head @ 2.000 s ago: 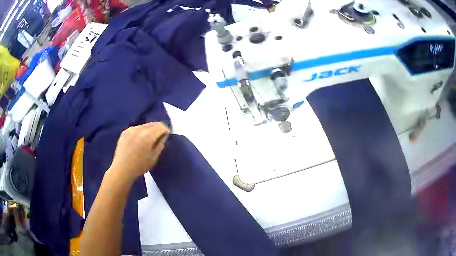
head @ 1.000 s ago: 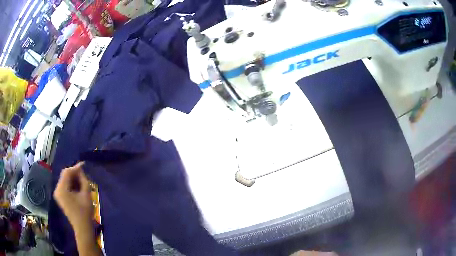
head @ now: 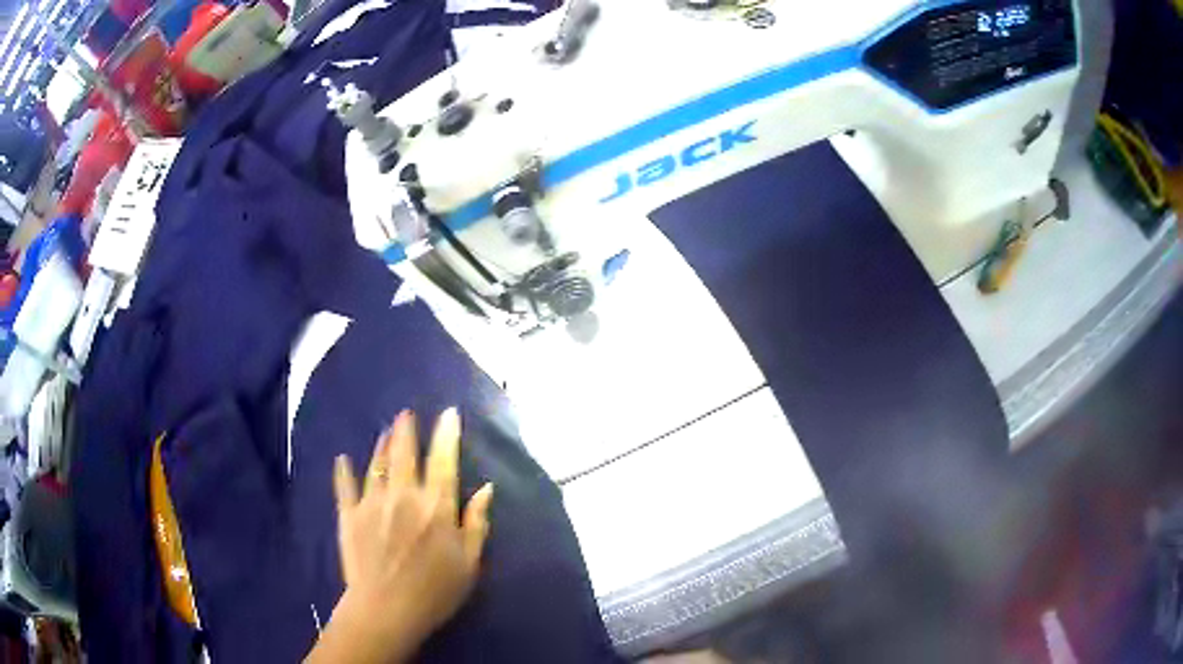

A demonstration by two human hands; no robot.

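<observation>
My left hand [head: 409, 534] lies flat with spread fingers on a navy garment panel [head: 519, 571] left of the needle area, over the table's front part. A navy strip [head: 830, 285] lies under the arm of the white sewing machine [head: 727, 91], right of the needle, and hangs over the front edge. The presser foot area [head: 551, 305] has no cloth under it that I can see. My right hand cannot be made out clearly; only a small skin-toned patch shows at the bottom edge.
Heaped navy cloth [head: 234, 285] covers the left side, with an orange-yellow strip [head: 169, 532] between pieces. A ruler strip [head: 727, 577] runs along the front edge. Small green-orange snips [head: 1003, 257] lie at the machine's right base. A control panel [head: 973, 52] is lit.
My left hand has released the cloth edge, moved right and flattened onto the panel. The panel now lies closer to the needle area. The view has shifted, so the machine appears further left.
</observation>
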